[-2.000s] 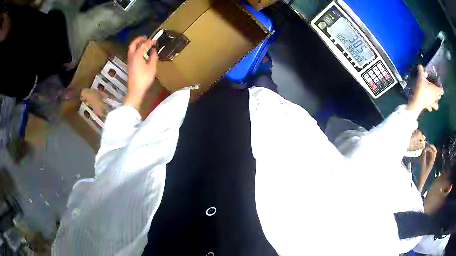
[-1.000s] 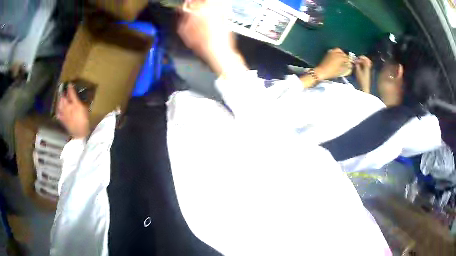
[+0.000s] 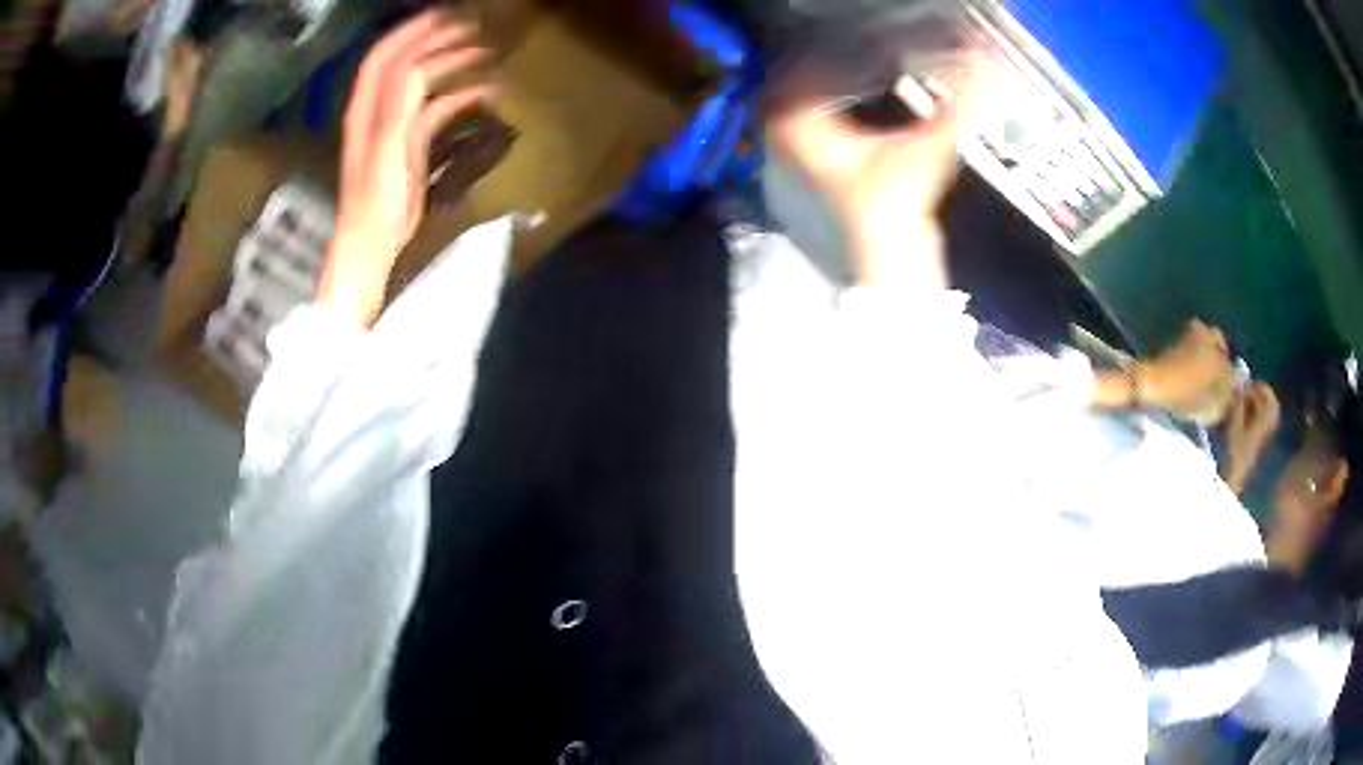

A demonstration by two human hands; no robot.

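My left hand (image 3: 392, 157) is raised over the left edge of the open brown carton (image 3: 576, 127), with fingers spread and nothing seen in it. A small dark box (image 3: 471, 159) shows beside its fingers, inside the carton. My right hand (image 3: 882, 172) is between the carton and the scale, blurred, with fingers and thumb curled round a small dark item with a white patch (image 3: 915, 99). The item's exact shape is too blurred to tell.
The bench scale (image 3: 1064, 168) with blue platform stands on the green bench (image 3: 1256, 254) at right. Another person's hands (image 3: 1196, 377) are close on the right. A second carton of white-faced boxes (image 3: 277, 277) is low left. Blue plastic (image 3: 695, 157) lies beside the open carton.
The view has swung, so the scale shows more fully again. My left hand has come off the small dark box and its fingers have spread. The right hand still shows near the scale.
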